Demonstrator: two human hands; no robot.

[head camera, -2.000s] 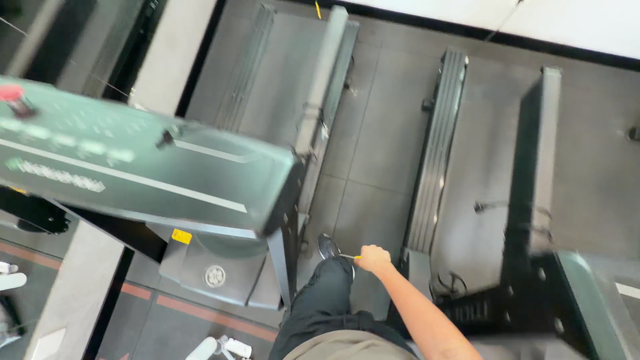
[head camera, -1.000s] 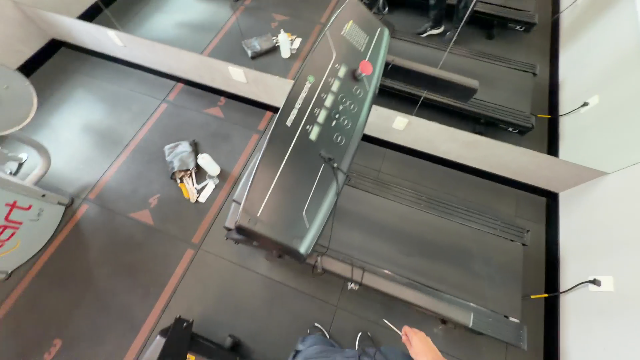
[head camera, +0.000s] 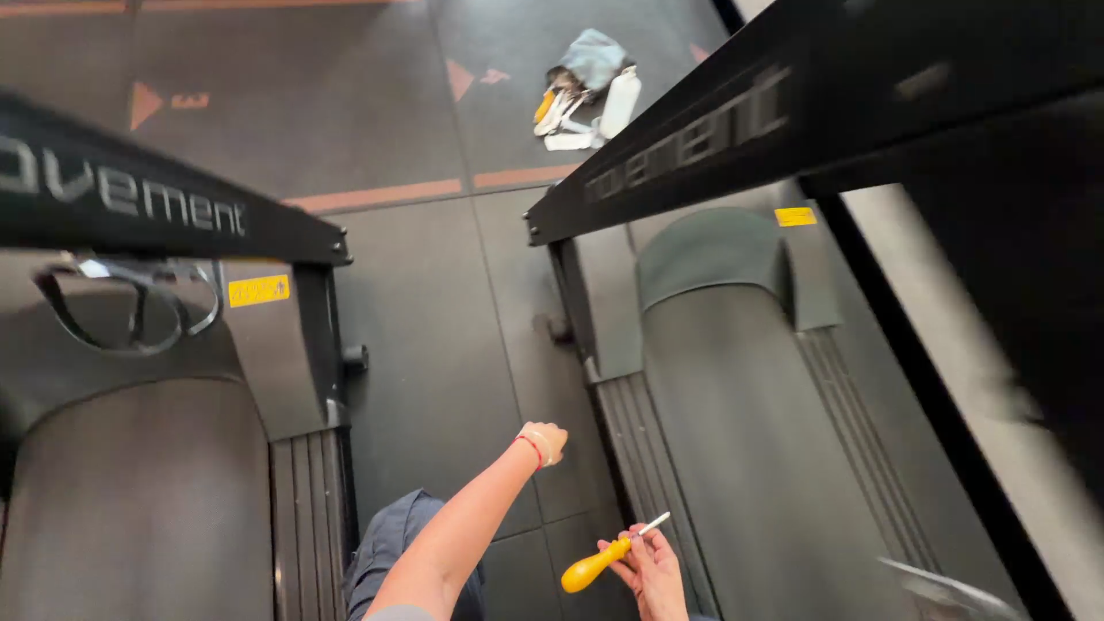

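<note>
My right hand, low in the head view, holds a screwdriver between thumb and fingers. Its yellow handle points down and left, and its pale shaft points up and right. Up and left of it, my left hand is curled over the floor strip between two treadmills, with a red band and a pale band at the wrist. The fingertips are turned away, so whether anything is in that hand is hidden. The right treadmill's side rail runs close beside both hands.
The left treadmill and the right treadmill's belt flank the dark floor. Their black upright frames slant across the view. On the floor ahead lie a grey cloth bag, a white bottle and several small items.
The view has swung widely. A hand held a thin pale-shafted item near the lower edge one second ago; now both hands show, and the screwdriver's yellow handle is visible.
</note>
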